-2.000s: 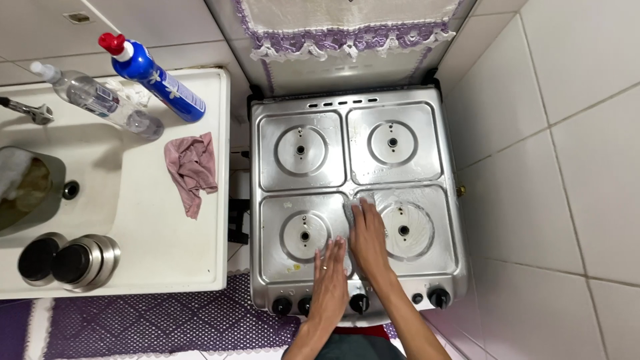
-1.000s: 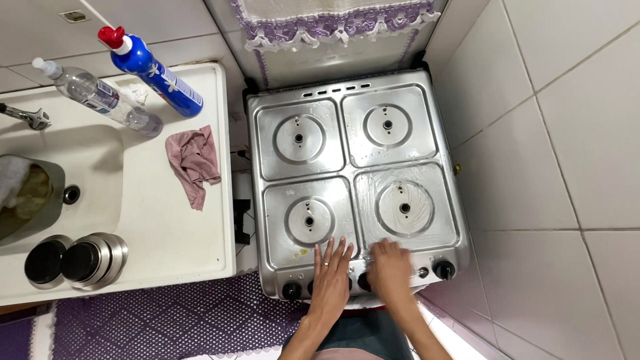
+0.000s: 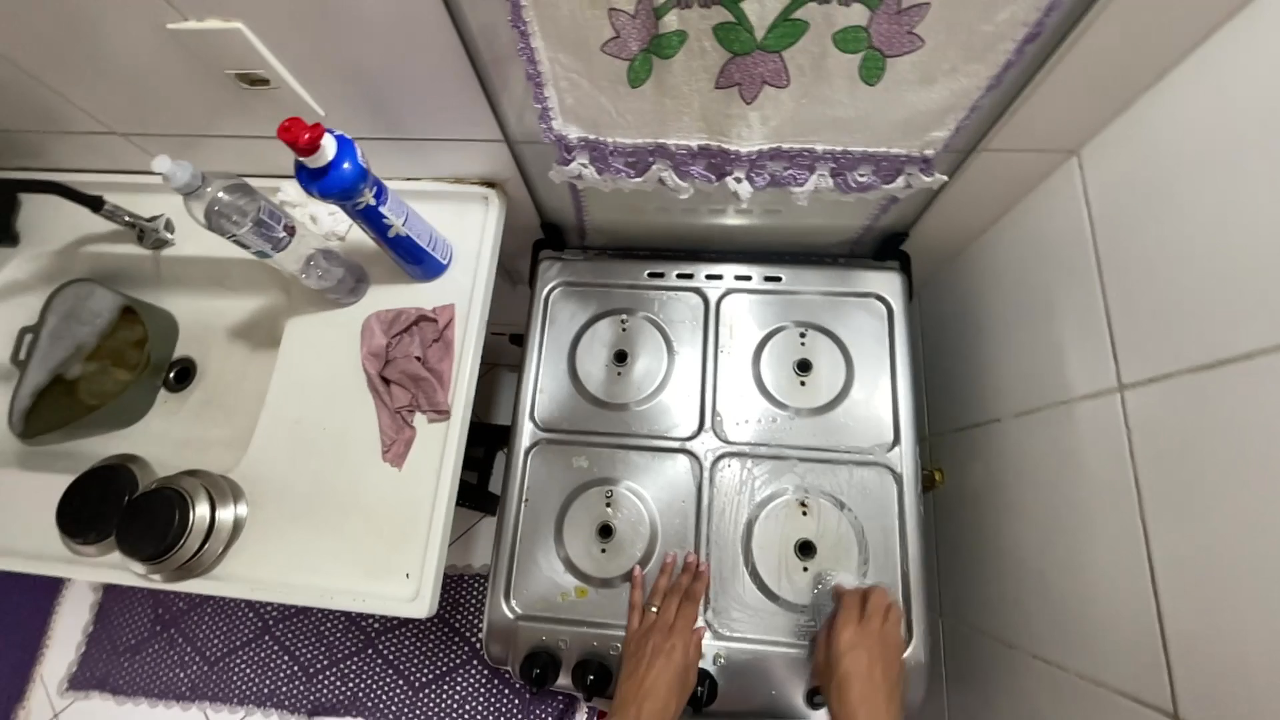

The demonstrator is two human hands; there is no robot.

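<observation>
My right hand (image 3: 862,640) is closed around a small shiny scouring pad (image 3: 828,592), blurred and mostly hidden by the fingers, on the front right burner recess of a stainless steel stovetop (image 3: 707,450). That recess looks wet and streaked. My left hand (image 3: 663,630) lies flat near the front edge, fingers spread, a ring on one finger, just left of the centre ridge. Yellow specks (image 3: 578,593) lie on the front left recess. The burner caps are off the stovetop. Black knobs (image 3: 540,670) line the front, some behind my hands.
At left, a sink counter (image 3: 330,500) carries a pink cloth (image 3: 408,375), a blue bottle with red cap (image 3: 385,210), a clear plastic bottle (image 3: 265,230) and stacked burner parts (image 3: 180,525). A grey container (image 3: 90,360) sits in the basin. A tiled wall (image 3: 1040,400) bounds the right.
My right hand has moved from the centre of the stove to its front right part. My left hand stays near the front edge. The view has shifted, showing more of the embroidered cloth behind.
</observation>
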